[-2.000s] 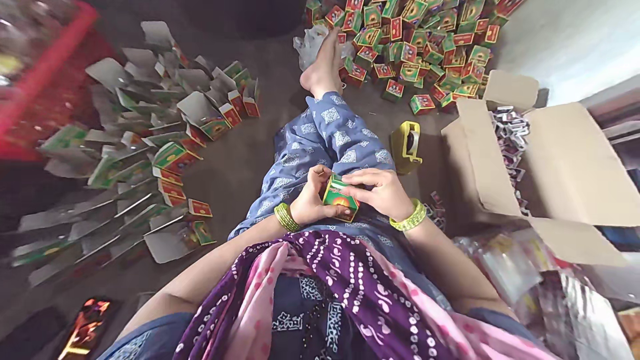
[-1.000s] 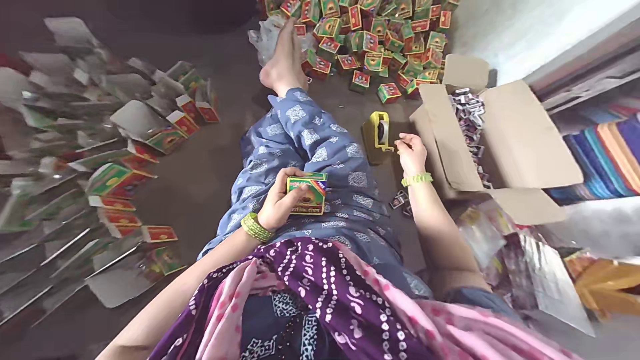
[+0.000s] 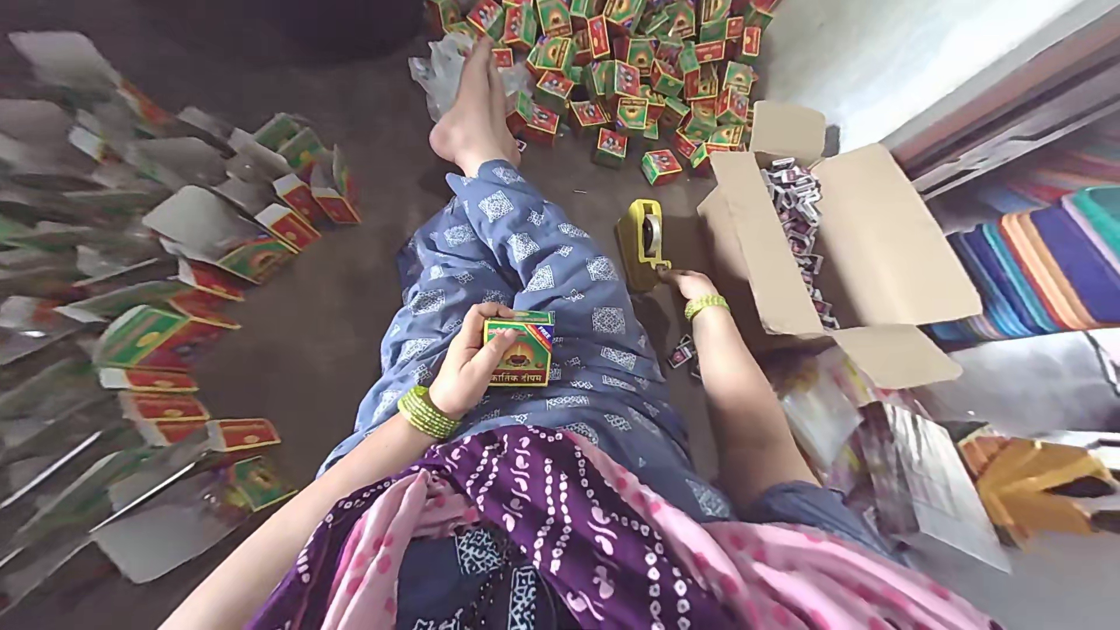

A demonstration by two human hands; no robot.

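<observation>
My left hand (image 3: 472, 363) holds a small green, red and yellow printed cardboard box (image 3: 522, 354) on my lap, with the thumb across its front. The box bears writing and its top flap looks closed. My right hand (image 3: 687, 284) reaches to the front end of a yellow tape dispenser (image 3: 645, 245), which stands on the floor beside my leg. The fingertips are at the dispenser's cutting end; whether they pinch a piece of tape is too small to tell.
Many similar boxes (image 3: 633, 114) lie heaped beyond my foot. Open-flapped boxes (image 3: 175, 341) stand in rows at the left. An open carton (image 3: 901, 245) of small packets (image 3: 796, 206) is at the right, near folded cloths (image 3: 1032, 262) and plastic bags (image 3: 818, 402). Small packets (image 3: 682, 352) lie by my right forearm.
Two seconds ago both hands were on the box in my lap. My right hand has since left it and moved right, to the tape dispenser. My left hand has kept hold of the box.
</observation>
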